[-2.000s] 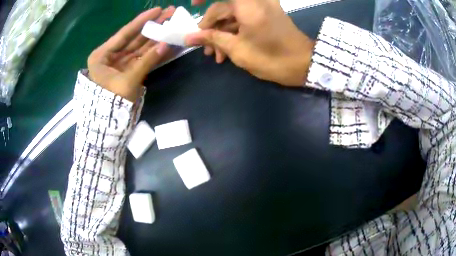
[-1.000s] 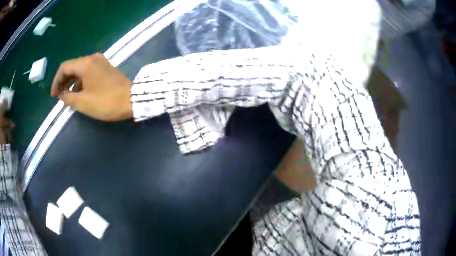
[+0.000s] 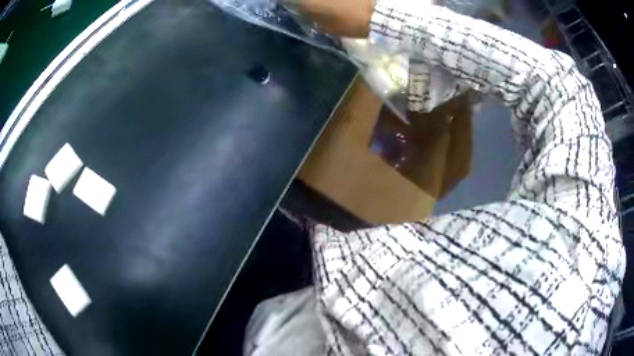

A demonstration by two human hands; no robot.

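Note:
My right hand point(image 3: 335, 15) is at the top edge, partly cut off, at a clear crinkled plastic bag point(image 3: 267, 14). Its fingers are not clearly visible, so its grip cannot be told. Pale pieces point(image 3: 391, 73) show in the plastic below my wrist. My left hand is out of the picture; only its sleeve shows at the lower left edge. Several white block housings lie on the black worktop point(image 3: 188, 167) at the left: three close together, one of them here point(image 3: 94, 190), and one apart below them point(image 3: 70, 290).
An open brown cardboard box point(image 3: 361, 170) is beyond the worktop's right edge. A pale metal rail point(image 3: 66, 59) borders the green belt point(image 3: 28, 62) at upper left. A white block point(image 3: 61, 7) and part of another piece point(image 3: 3, 51) are on the belt.
The view has swung to the right. My right hand has moved from over the belt's rail to the plastic bag. My left hand has gone out of view, and the cardboard box is now clearly visible.

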